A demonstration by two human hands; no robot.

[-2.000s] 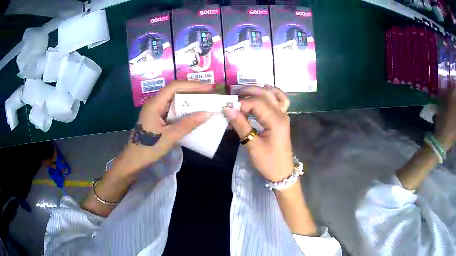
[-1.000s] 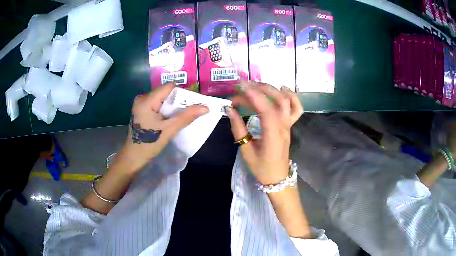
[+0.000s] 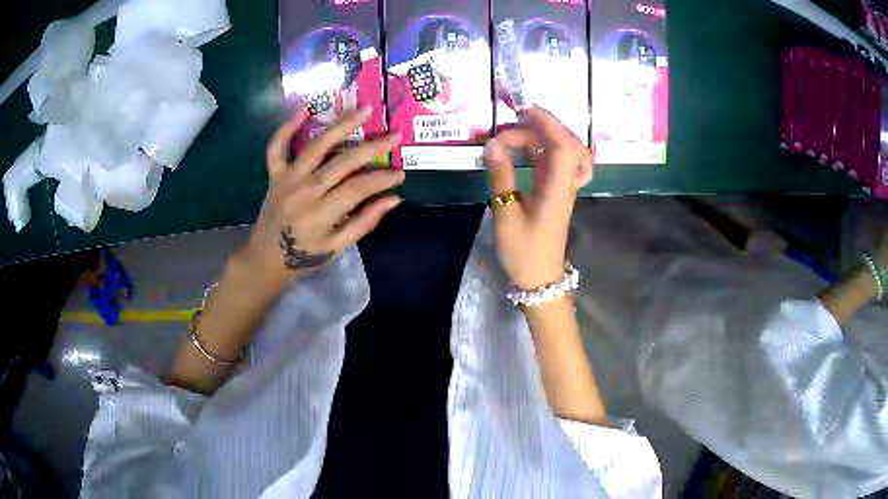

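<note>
Four pink-and-black smartwatch boxes lie side by side in front of me; the second from left has a barcode label low on its front. My left hand is spread over the lower part of the leftmost box and appears empty. My right hand has its fingers bent at the lower edge of the third box. A small printed strip stands tilted over that box, its lower end at my right fingertips. A white printed band crosses the second box's bottom; I cannot tell if it is loose.
Blank white curled backing strips are heaped on the green worktop at left. A row of dark pink boxes stands at right by a white rail. A neighbouring person's sleeve and braceleted wrist are at the right.
The white label sheet is no longer held between my hands. My left hand has opened over the leftmost box. A small strip now shows at my right fingertips. More backing paper shows on the heap.
</note>
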